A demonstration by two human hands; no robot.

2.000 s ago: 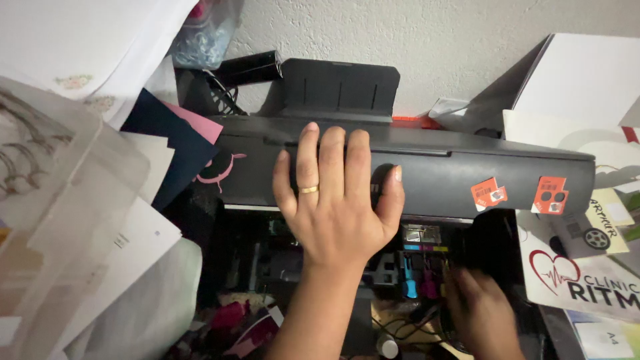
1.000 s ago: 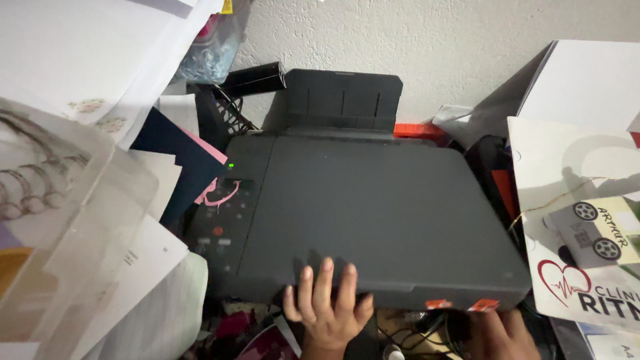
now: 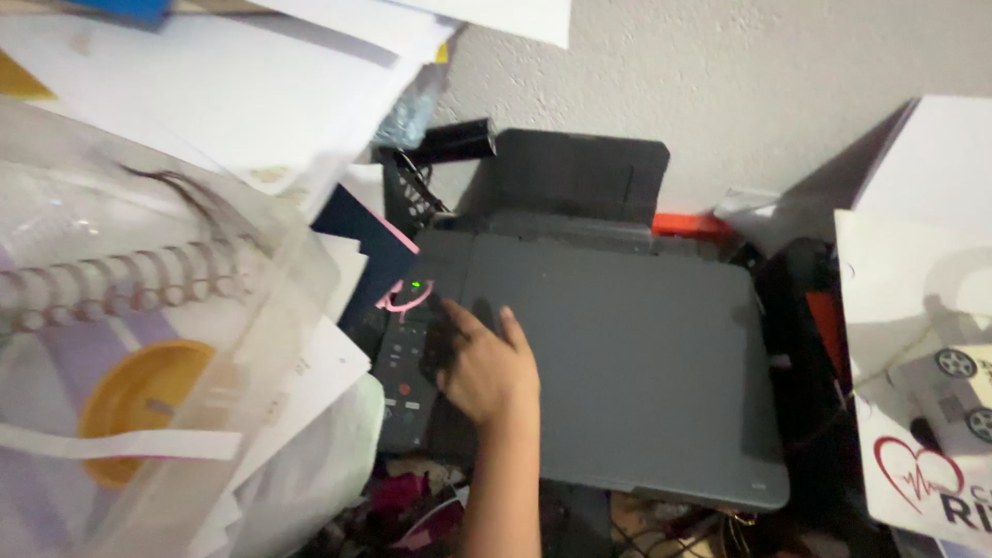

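Note:
A black all-in-one inkjet printer [image 3: 635,364] sits against the wall, its scanner lid down and its rear paper support [image 3: 573,178] upright. My left hand [image 3: 492,372] is over the left part of the printer, beside the control panel [image 3: 403,387]. Its index finger points toward the upper part of the panel, the thumb stands apart, and the other fingers are curled; it holds nothing. Whether the fingertip touches the printer cannot be told. A green light [image 3: 416,284] glows beside a pink loop [image 3: 407,301] on the panel. My right hand is out of view.
Papers and a translucent plastic cover with a spiral-bound item [image 3: 116,283] crowd the left. A white folder with a heart logo [image 3: 891,387] and a small model car [image 3: 949,403] are on the right. Cables [image 3: 674,535] and a magenta item [image 3: 399,492] lie below the printer.
The raised printer section came down between the two earlier frames. Since then my left hand has moved from the front edge to the control panel, and my right hand has left view. The view has shifted left.

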